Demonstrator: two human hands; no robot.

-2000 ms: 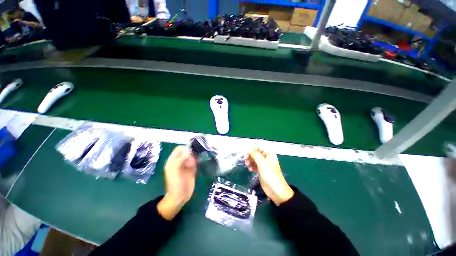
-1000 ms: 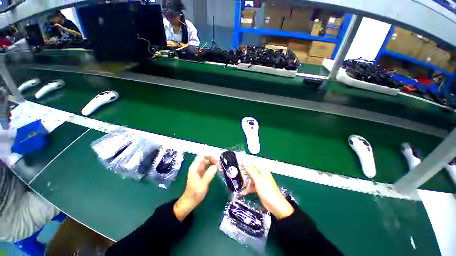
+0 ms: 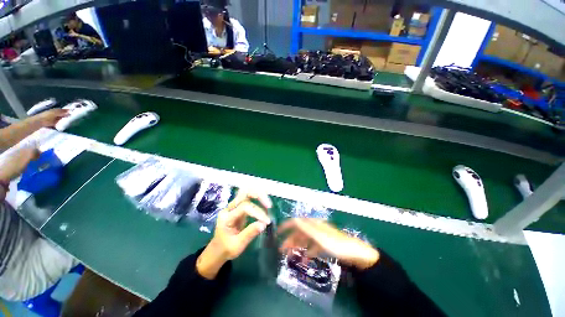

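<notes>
My left hand [image 3: 232,229] pinches a dark, blurred panel [image 3: 269,244], seen nearly edge-on, between thumb and fingers. My right hand [image 3: 325,238] is just right of it, blurred, with fingers bent toward the panel; whether it grips anything cannot be told. A bagged black panel [image 3: 310,272] lies on the bench below my right hand, partly covered by it. A clear crinkly plastic piece [image 3: 303,209] lies behind my right hand near the white rail. Overlapping bagged panels [image 3: 164,191] lie at the left of the bench.
The green conveyor [image 3: 248,142] beyond the white rail [image 3: 384,212] carries spaced white devices [image 3: 330,167]. At far left, another worker's hand [image 3: 49,117] touches a device, near a blue bin [image 3: 42,172]. A grey post [image 3: 533,201] stands at right.
The panel has turned from face-on to nearly edge-on in my left hand. Clear plastic now lies by the rail. The conveyor devices have shifted right. A neighbouring worker's hands have entered at left.
</notes>
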